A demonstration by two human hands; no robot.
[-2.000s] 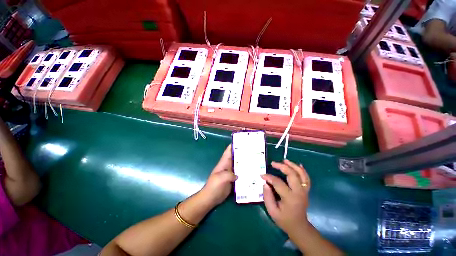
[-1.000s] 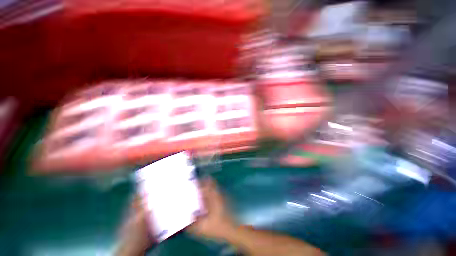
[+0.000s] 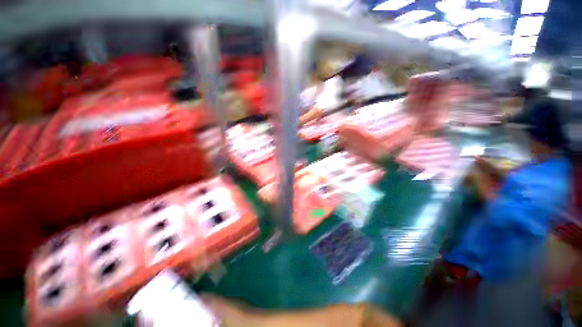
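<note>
A smartphone point(image 3: 171, 303) with a bright white screen is at the lower left, tilted, blurred and cut off by the bottom edge. My right hand point(image 3: 224, 311) is at its right side, with the forearm running right along the bottom edge; its fingers are too blurred to read. My left hand is not in view. Behind the phone, a pink foam tray point(image 3: 239, 231) holds several white devices point(image 3: 163, 231) with dark screens, in rows.
Deep red trays point(image 3: 108, 172) stand behind. A grey bench upright point(image 3: 285, 128) crosses the view. More pink trays point(image 3: 313, 205) and a dark parts tray point(image 3: 343, 250) lie beyond, near a clear plastic tray point(image 3: 408, 246). A person in blue point(image 3: 520, 211) sits at the right.
The view has swung right and up, bringing the upright and person in blue into view. The phone is lower left and partly cut off, and my left hand has left the picture.
</note>
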